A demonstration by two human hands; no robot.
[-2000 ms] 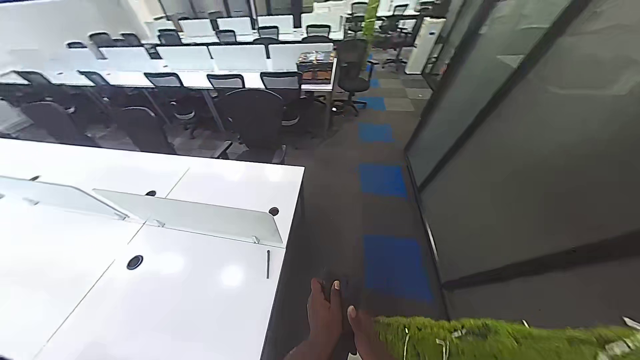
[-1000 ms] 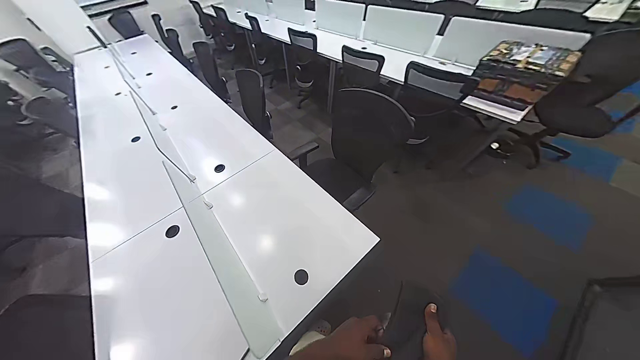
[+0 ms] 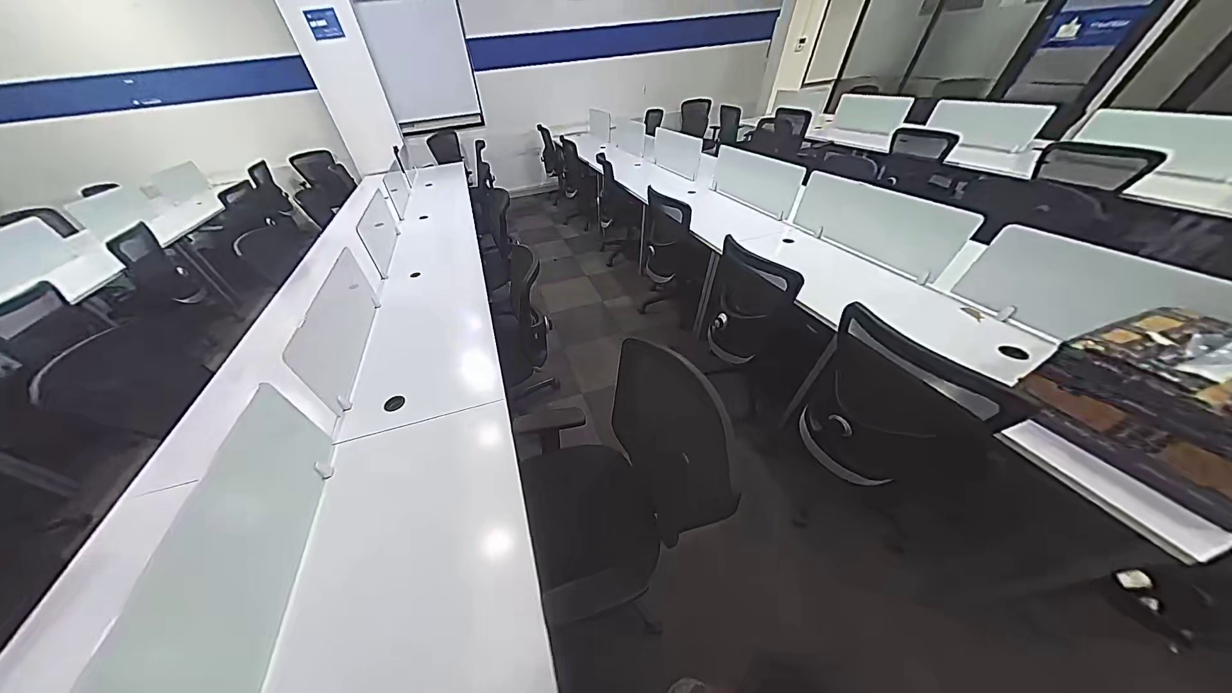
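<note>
Neither my left hand nor my right hand can be made out in the head view. A small blurred shape [image 3: 688, 685] shows at the bottom edge, too little of it to tell what it is. Nearest to me on the left runs a long white desk [image 3: 423, 539] with frosted divider panels [image 3: 221, 539] along its middle and a round black cable grommet [image 3: 395, 403] in its top. A black mesh office chair [image 3: 669, 433] stands at its right side. Farther right, a patterned brown and black cloth or bag [image 3: 1136, 395] lies on a second white desk [image 3: 895, 327].
Dark carpet [image 3: 751, 597] runs between the two desk rows. More black office chairs [image 3: 895, 404] line the right-hand row, their bases reaching into the aisle. Another desk group [image 3: 183, 217] stands at the far left. A pillar [image 3: 337, 87] and a wall with a blue stripe [image 3: 616, 40] close the back.
The view has swung left along the desk rows. Both hands, low in the earlier frames around a dark object, have dropped out of clear sight.
</note>
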